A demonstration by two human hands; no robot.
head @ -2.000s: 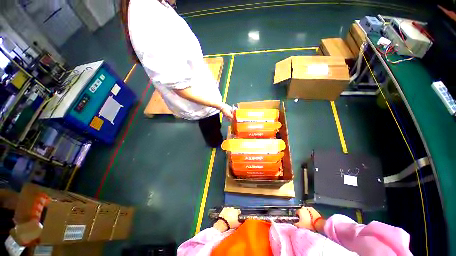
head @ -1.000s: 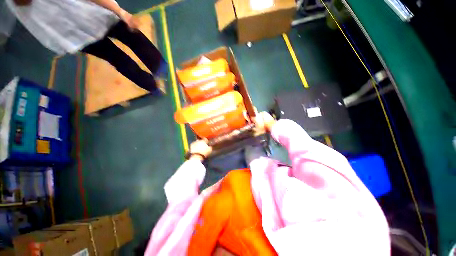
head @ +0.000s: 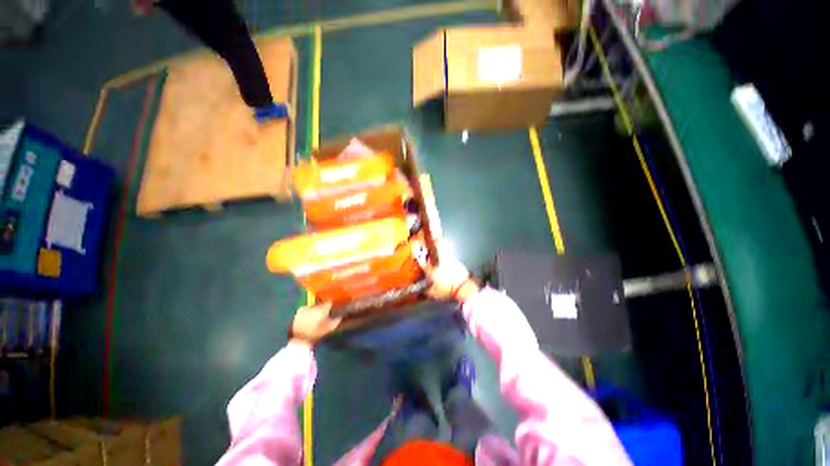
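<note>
An open brown carton (head: pixel 389 144) holds several orange retail boxes (head: pixel 350 255) with white lettering, some with raised lids. My left hand (head: pixel 314 322) is on the carton's near left corner. My right hand (head: pixel 447 277) is on its near right corner. The carton is slightly turned and blurred. The blue trolley deck (head: pixel 391 339) shows partly below its near edge. My fingers are partly hidden behind the carton walls.
A wooden pallet (head: pixel 218 127) lies ahead left, with a person's leg (head: pixel 238 55) beside it. A brown carton (head: pixel 501 77) stands ahead right. A black case (head: pixel 564 332), blue stool (head: pixel 646 437) and green bench (head: pixel 755 246) are right. A blue machine (head: pixel 55 218) stands left.
My hands have gone from the trolley handle to the carton's near corners. The carton has turned and shifted left in view. The other person has moved away toward the upper left.
</note>
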